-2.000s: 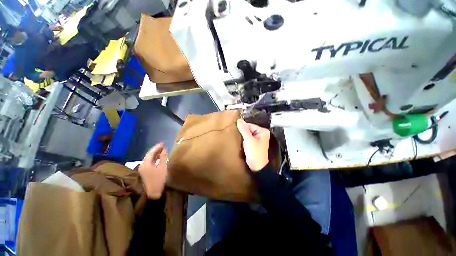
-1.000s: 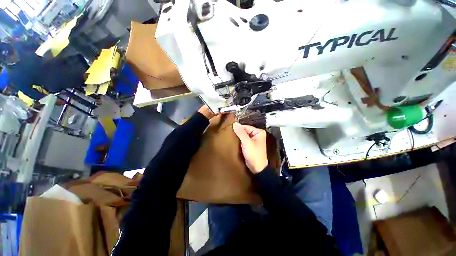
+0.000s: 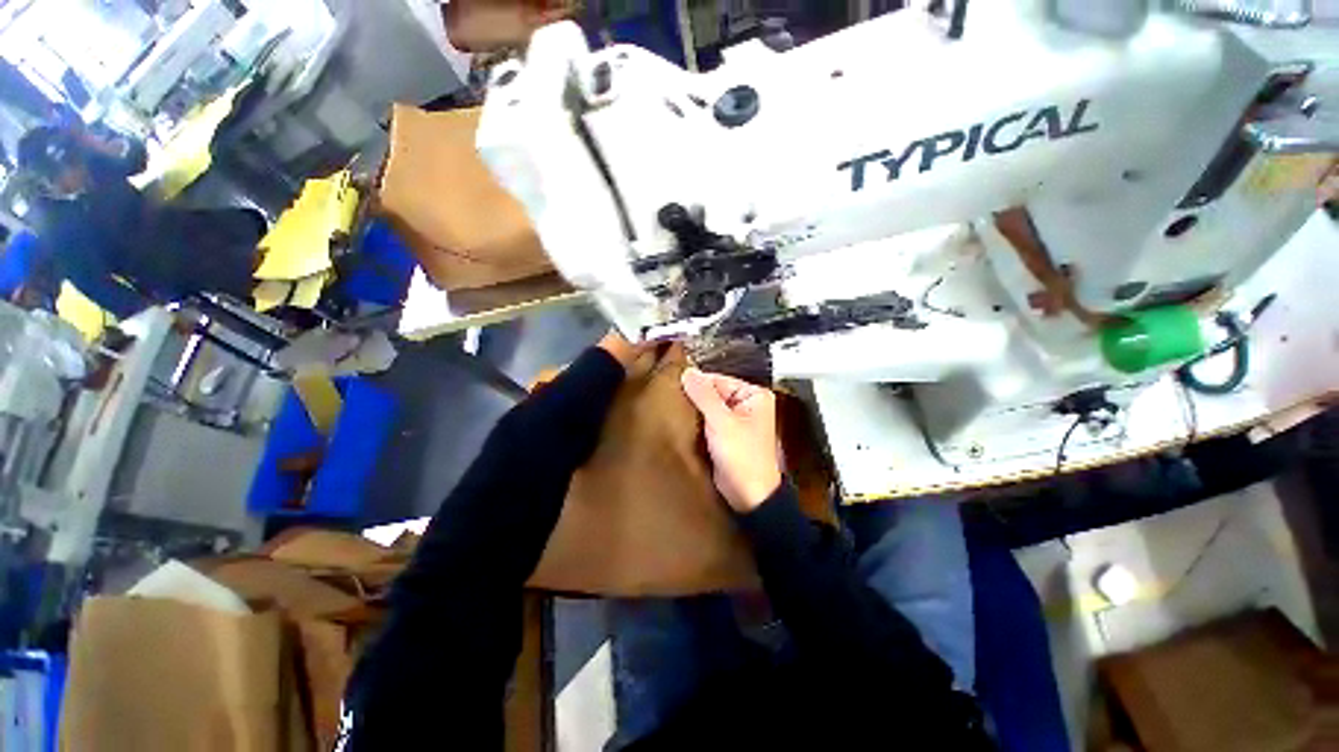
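A tan-brown bag body (image 3: 639, 492) hangs from the needle area over my lap, its upper edge at the presser foot (image 3: 712, 301) of the white sewing machine (image 3: 940, 88) marked TYPICAL. My right hand (image 3: 739, 438) pinches the bag near that edge, just below the needle area. My left hand (image 3: 629, 353) is at the bag's upper edge left of the presser foot; only part of it shows beyond the dark sleeve, and its fingertips are hidden.
Large brown stacked work (image 3: 176, 669) lies at lower left. Brown pieces (image 3: 455, 199) lie on a side table beyond the machine. A blue bin (image 3: 331, 448) stands left. A pale box (image 3: 1175, 566) with brown pieces is at lower right. A person (image 3: 132, 221) sits at upper left.
My left hand has gone from above the stacked work at left to the bag's edge by the needle. My right hand keeps its pinch. The view has shifted slightly.
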